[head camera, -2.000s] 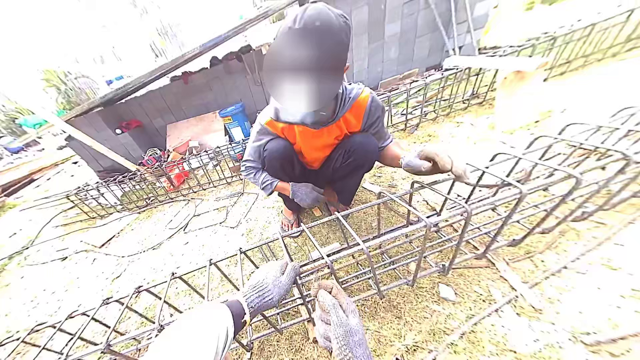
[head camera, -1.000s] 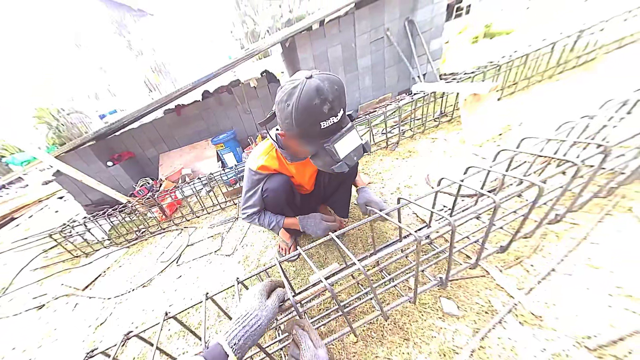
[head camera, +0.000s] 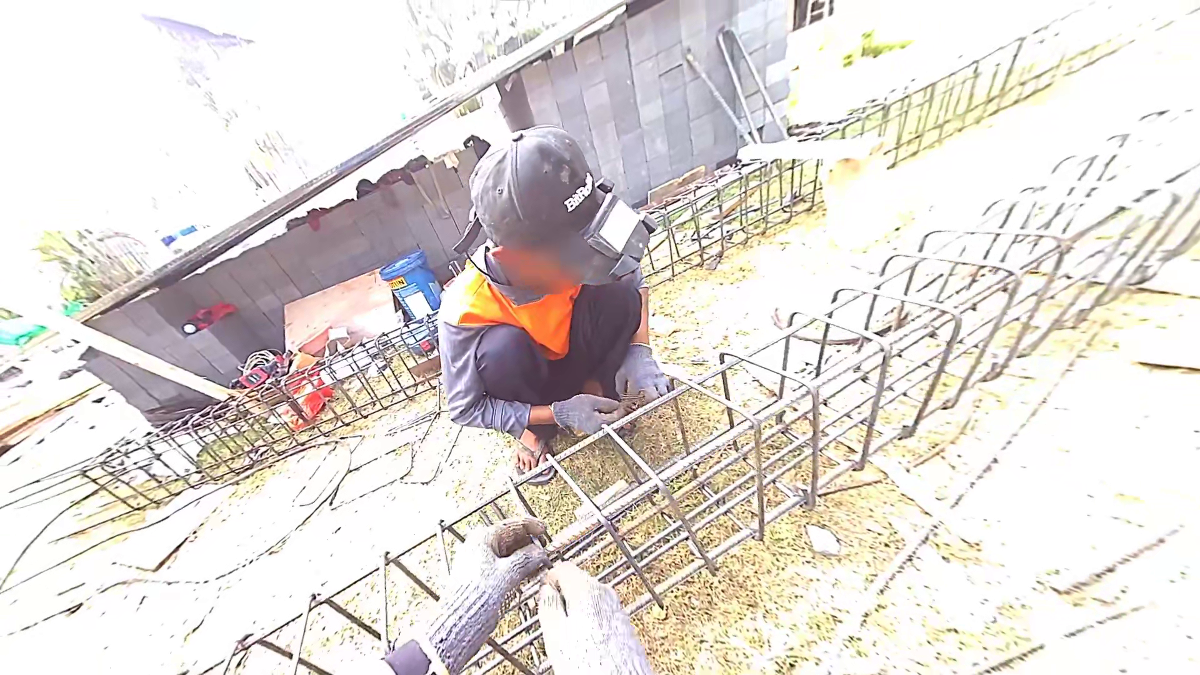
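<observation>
A long rebar cage (head camera: 656, 478) of lengthwise bars and bent stirrups runs diagonally across the head view. My left hand (head camera: 492, 572), in a grey knit glove, is at its near part with curled fingers at a bar or stirrup. Close beside it on the right, my right hand (head camera: 581, 614), also gloved, has its fingers bent near the same spot. The fingertips nearly meet; whether a thin wire lies between them cannot be told. Across the cage, a crouching co-worker (head camera: 544, 319) in a cap has two gloved hands (head camera: 609, 394) near the cage's far edge.
A second rebar cage (head camera: 309, 398) lies behind the co-worker, before a grey block wall (head camera: 647, 94). Near the wall are a blue bucket (head camera: 411, 286), a plywood sheet (head camera: 342, 309) and an orange bag (head camera: 305, 389). Loose bars and a small pale stone (head camera: 823, 540) lie on the ground.
The co-worker has bent the head down and drawn one hand from the cage's right side in toward the other. My two hands have come closer together at the cage.
</observation>
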